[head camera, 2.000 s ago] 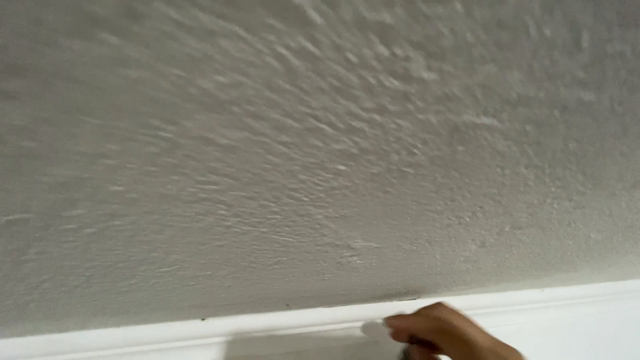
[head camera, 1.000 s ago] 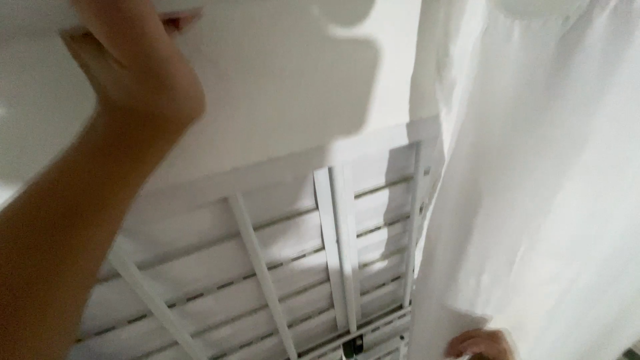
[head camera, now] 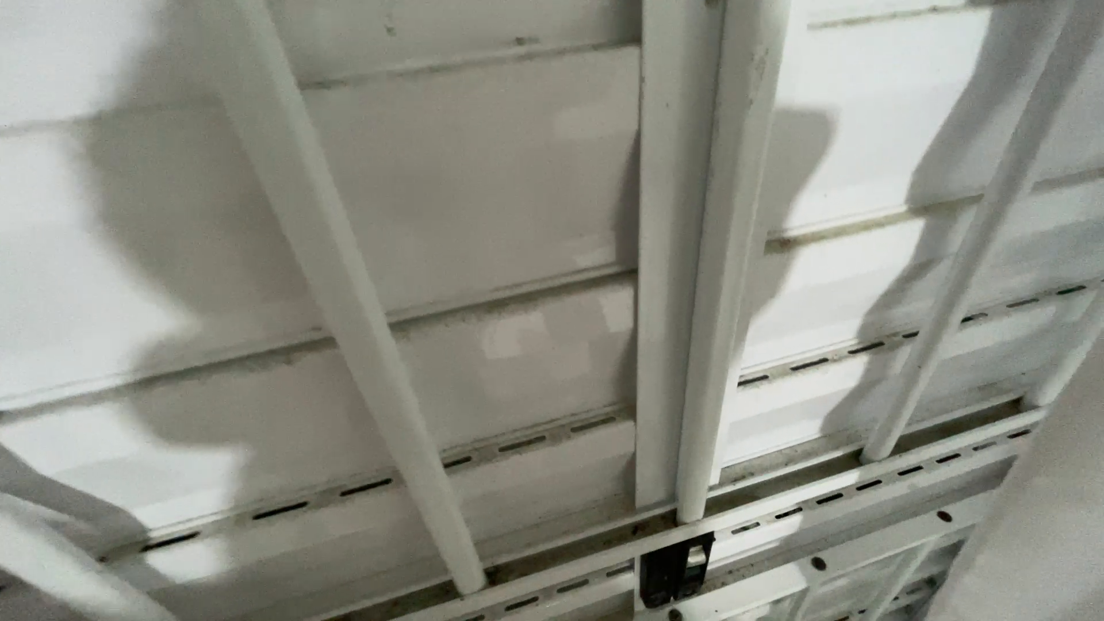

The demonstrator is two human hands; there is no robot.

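Neither of my hands shows in the head view now. White metal bars cross the view: a slanted round bar (head camera: 345, 250) at centre left, a thicker upright post (head camera: 733, 259) near the middle and a thinner slanted bar (head camera: 975, 233) at right. Behind them are white horizontal panels (head camera: 483, 164) with slotted strips and dirt along their seams. A black latch or lock (head camera: 675, 571) sits on the lower rail below the thick post. Dark soft-edged shadows fall on the panels.
A white rail (head camera: 586, 552) runs across the bottom, with brown round spots on the frame below it at right. A pale, blurred surface (head camera: 1035, 517) fills the lower right corner. Another pale bar (head camera: 69, 561) shows at lower left.
The view has swung from a textured surface, past a white curtain-like cloth, to the barred panels. Both hands seen one second ago are out of view.
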